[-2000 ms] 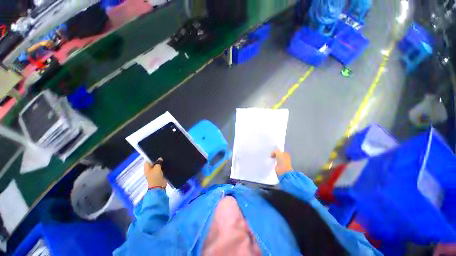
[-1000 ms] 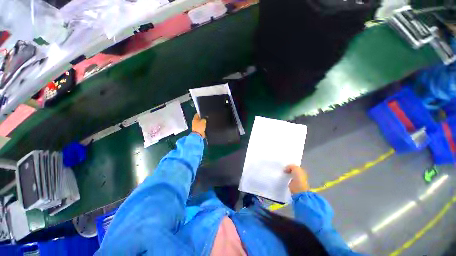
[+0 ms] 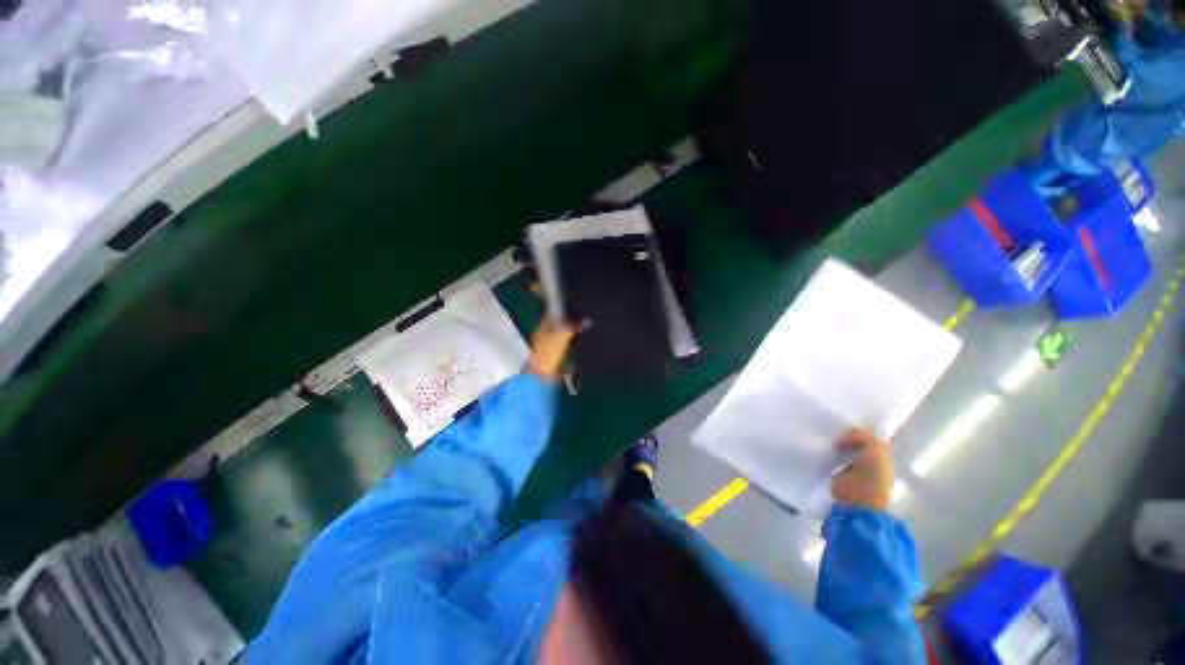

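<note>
A dark tablet back cover [image 3: 617, 305] lies on a white sheet [image 3: 551, 250] over the green bench, at the centre of the view. My left hand [image 3: 551, 348] grips the cover's lower left edge; the fingers are slightly blurred. My right hand [image 3: 863, 470] holds a white rectangular panel or sheet [image 3: 832, 377] by its lower edge, over the floor in front of the bench. A thin dark edge shows under the white panel.
A paper with tiny red pieces [image 3: 448, 377] lies left of the cover. A small blue box [image 3: 172, 522] and a stack of covers [image 3: 111, 604] stand at bench left. Blue bins [image 3: 994, 240] sit on the floor at right. A large black mass [image 3: 845, 104] covers the back right.
My right hand has moved right with the white panel, now more tilted. My left hand and the cover appear slightly further right in view. The view has turned and come closer to the bench.
</note>
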